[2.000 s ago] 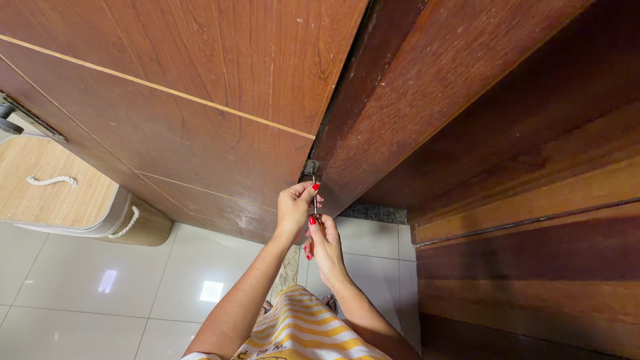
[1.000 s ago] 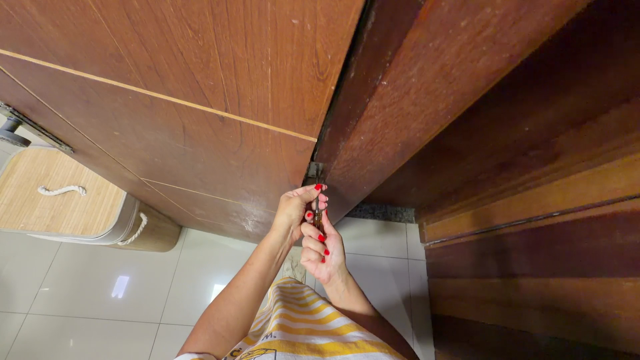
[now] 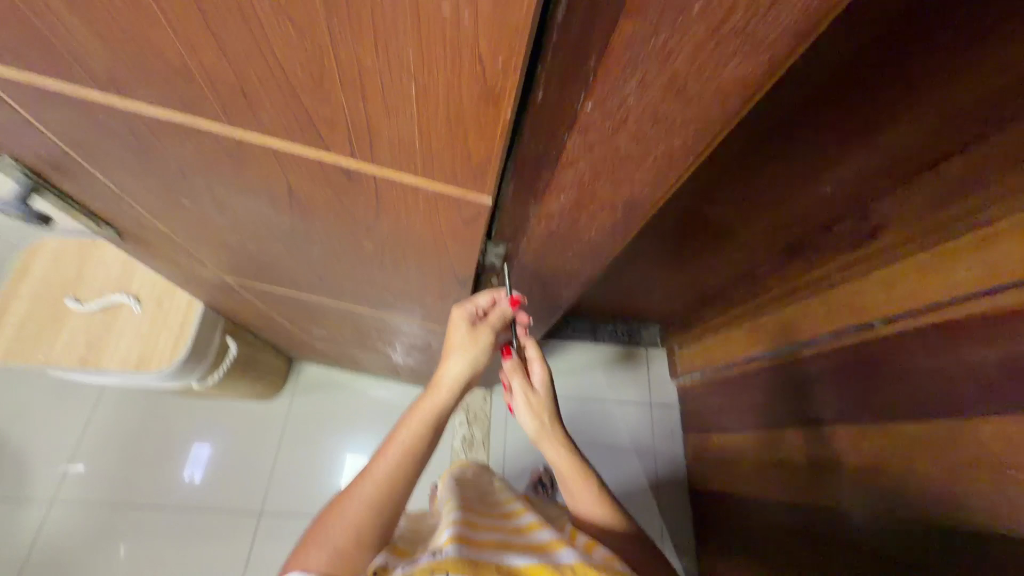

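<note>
A thin screwdriver (image 3: 507, 280), its metal shaft pointing up toward the door edge, is between my hands. My left hand (image 3: 478, 330) pinches the shaft between thumb and fingers. My right hand (image 3: 530, 390) is closed around the lower end, whose handle is mostly hidden by the fingers. Just above the tip, a small metal hinge (image 3: 495, 254) sits in the gap between the wooden door (image 3: 368, 240) and the wooden door frame (image 3: 592, 176). Whether the tip touches anything I cannot tell.
A hamper with a wooden lid (image 3: 104, 328) and rope handles stands on the tiled floor (image 3: 216, 448) at the left. A metal door handle (image 3: 28, 208) juts out at the far left. Wooden panelling (image 3: 864, 376) fills the right side. A stone threshold (image 3: 472, 424) lies below my hands.
The screwdriver's shaft shows more plainly now, and my right hand has moved lower, away from the fingers of my left hand.
</note>
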